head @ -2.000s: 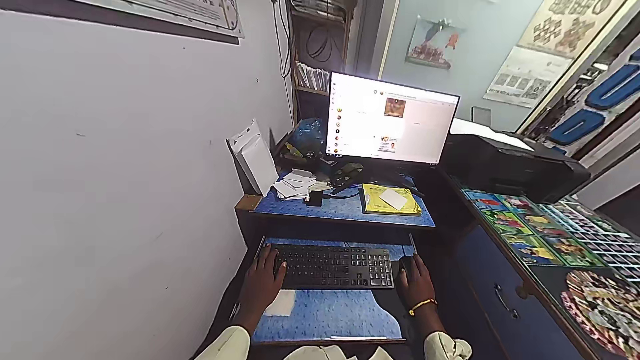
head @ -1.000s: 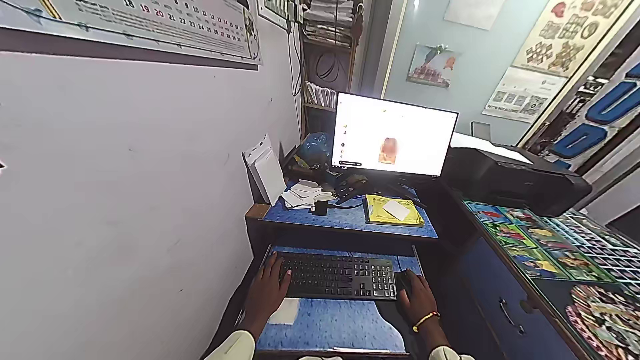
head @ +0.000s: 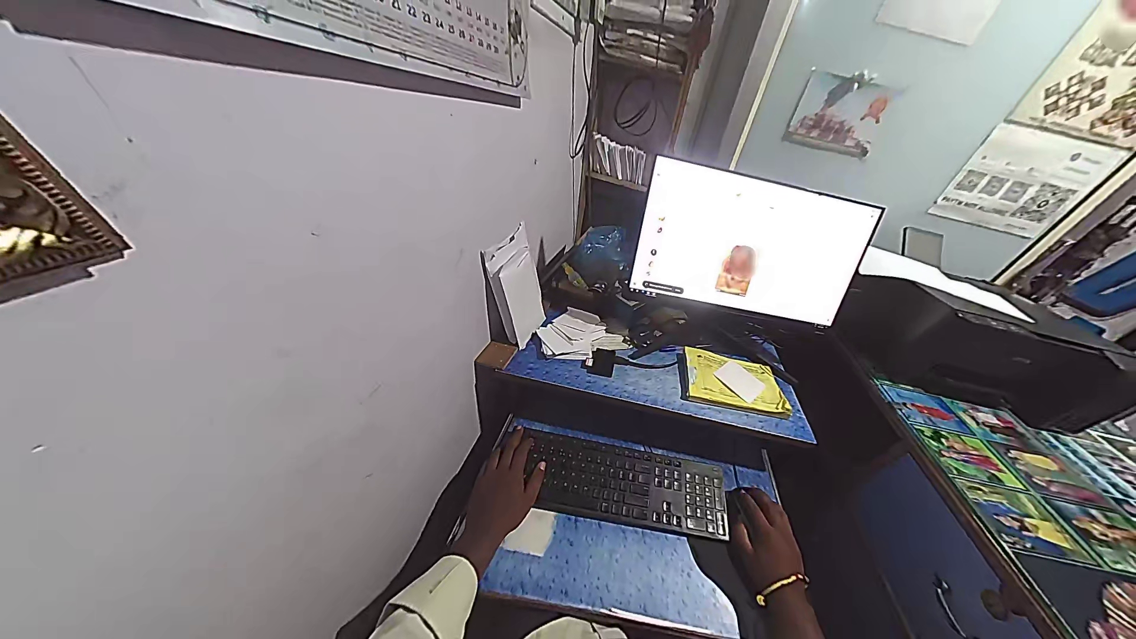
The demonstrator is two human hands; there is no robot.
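Observation:
My left hand (head: 506, 488) rests on the left end of a black computer keyboard (head: 621, 479), its fingers apart over the keys. Just right of the keyboard, my right hand (head: 768, 537) lies over a dark computer mouse (head: 735, 506), which its fingers mostly hide; a yellow and red band circles that wrist. Both sit on a blue keyboard tray (head: 612, 564). Above them stands a lit monitor (head: 754, 240) showing a small picture on a white page. A pale square patch (head: 531, 532) lies below the keyboard near my left wrist.
On the blue upper shelf (head: 643, 386) are loose papers (head: 575, 335), a yellow pad (head: 710, 382) with a white card and a black cable adapter (head: 600, 362). White envelopes (head: 513, 288) lean on the left wall. A black printer (head: 985, 337) stands right, above a drawer front (head: 923, 532).
The view has turned left. The monitor went from a page with several pictures and icons to a mostly white page with one picture. Both hands stay at the keyboard and mouse.

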